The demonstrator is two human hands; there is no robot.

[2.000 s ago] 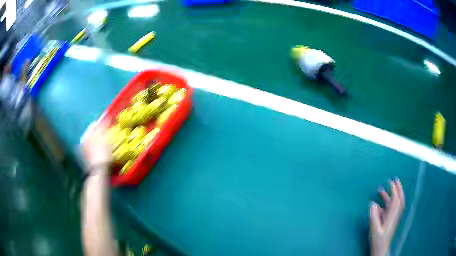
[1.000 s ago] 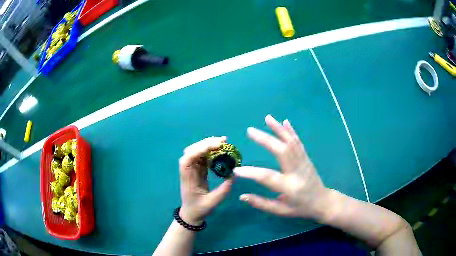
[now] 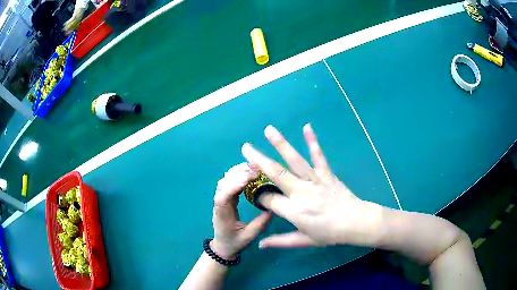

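Observation:
My left hand (image 3: pixel 231 212), with a dark bead bracelet, holds a gold mesh grille (image 3: pixel 253 190) between thumb and fingers above the bench. The grille's dark collar faces my right hand. My right hand (image 3: pixel 309 195) is spread over the grille, with one finger at the collar opening; it hides part of the grille. A red basket (image 3: pixel 95 238) of gold grilles stands at the left of the bench.
On the belt lie a microphone (image 3: pixel 115 107) with a white barrel and a yellow cylinder (image 3: pixel 259 46). A blue basket (image 3: pixel 56 89) of grilles is upper left, by a person's hand (image 3: pixel 72 22). A tape roll (image 3: pixel 466 73) and yellow tool (image 3: pixel 486 54) lie at right.
My left hand went from the red basket to mid-bench with a grille. Since one second ago, my right hand has moved over it. The microphone and yellow cylinder now appear further left.

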